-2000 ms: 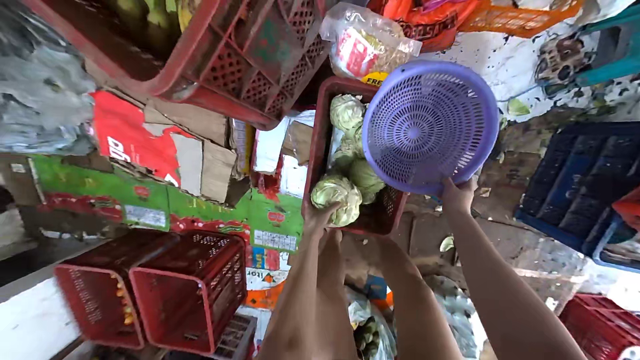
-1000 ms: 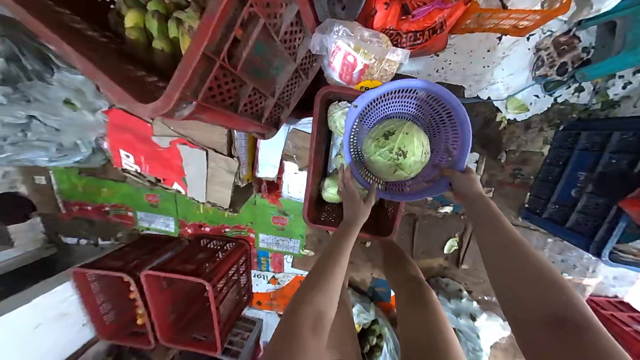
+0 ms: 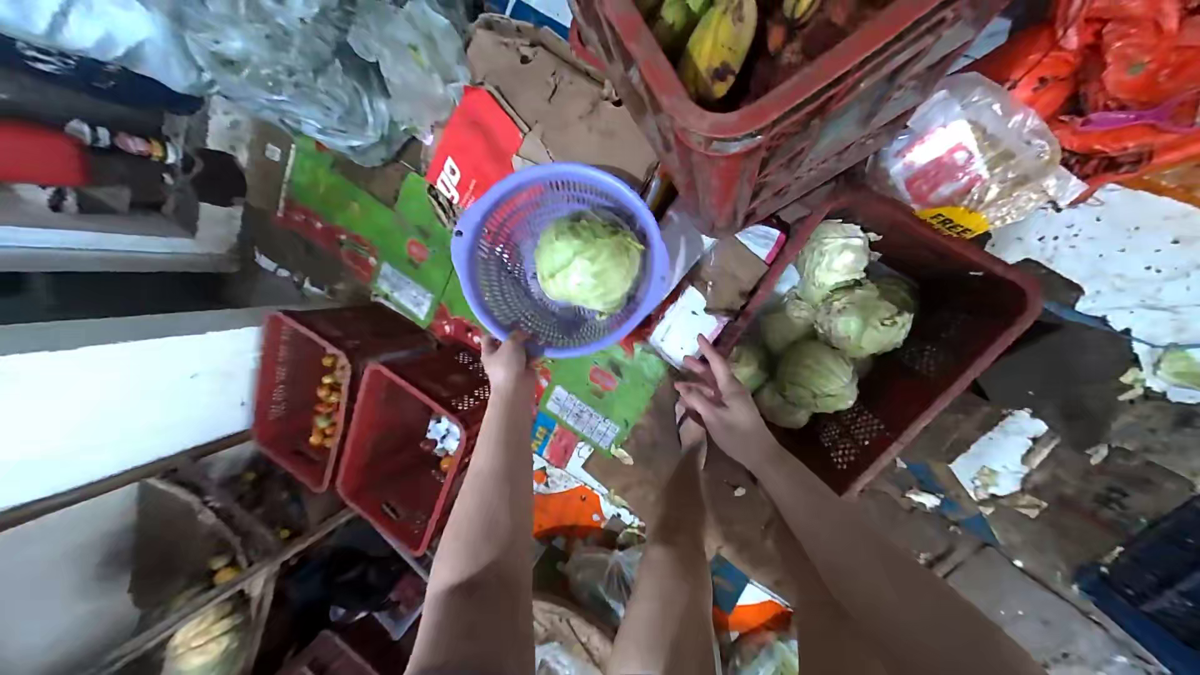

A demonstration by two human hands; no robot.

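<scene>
A round purple plastic basket (image 3: 661, 267) with one cabbage (image 3: 589, 262) inside is held up over flattened cardboard. My left hand (image 3: 507, 361) grips its near rim. My right hand (image 3: 720, 398) is off the basket, fingers apart and holding nothing, just left of a red plastic crate (image 3: 947, 427). Several cabbages (image 3: 816, 375) lie in the left part of that crate.
A large red crate with bananas (image 3: 717, 47) stands at the top. Two red crates (image 3: 389, 525) with a few tomatoes (image 3: 325, 401) are at left. A clear plastic bag (image 3: 980, 155) lies by the cabbage crate; a dark blue crate (image 3: 1148, 581) is at far right.
A cabbage from the red crate is now in the basket. The basket has moved left, away from the crate, and passed to my left hand; my right hand has let go. The view has swung left.
</scene>
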